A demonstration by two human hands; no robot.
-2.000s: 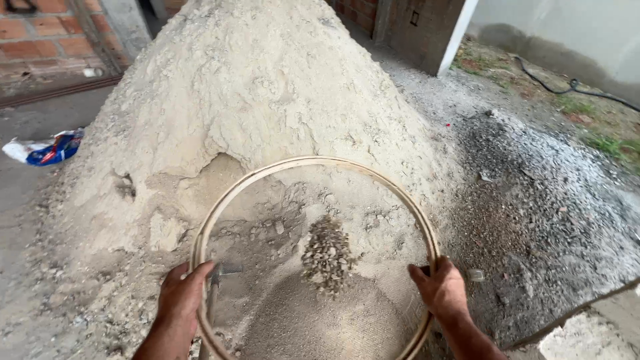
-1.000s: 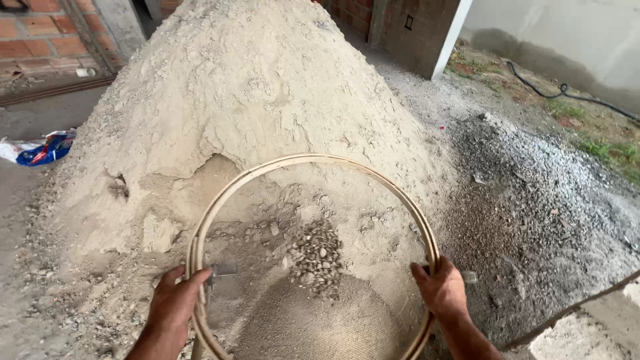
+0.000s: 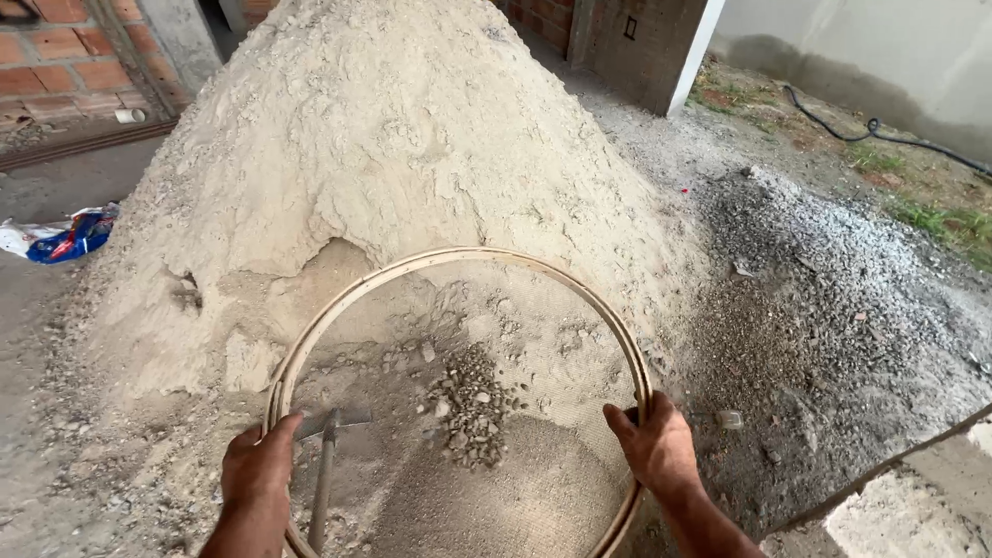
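Observation:
My left hand (image 3: 260, 473) grips the left rim of a round wooden-framed sieve (image 3: 473, 254), and my right hand (image 3: 659, 446) grips its right rim. Small stones (image 3: 473, 407) lie in a heap near the middle of the fine mesh. Through the mesh, a hoe (image 3: 324, 473) shows below, beside my left hand, its metal head near my fingers. A mound of finer sand is visible under the lower part of the sieve. The large pale sand pile (image 3: 403, 139) rises just beyond the far rim.
A dark gravel heap (image 3: 837, 310) spreads to the right, with a concrete edge (image 3: 876, 480) near the lower right corner. At left lies a crumpled blue and white bag (image 3: 74, 236). A black hose (image 3: 868, 132) runs along the wall at upper right, and brick walls (image 3: 70, 58) stand behind.
The stones on the mesh have shifted and changed the shape of their heap. Both hands keep their hold on the sieve rim.

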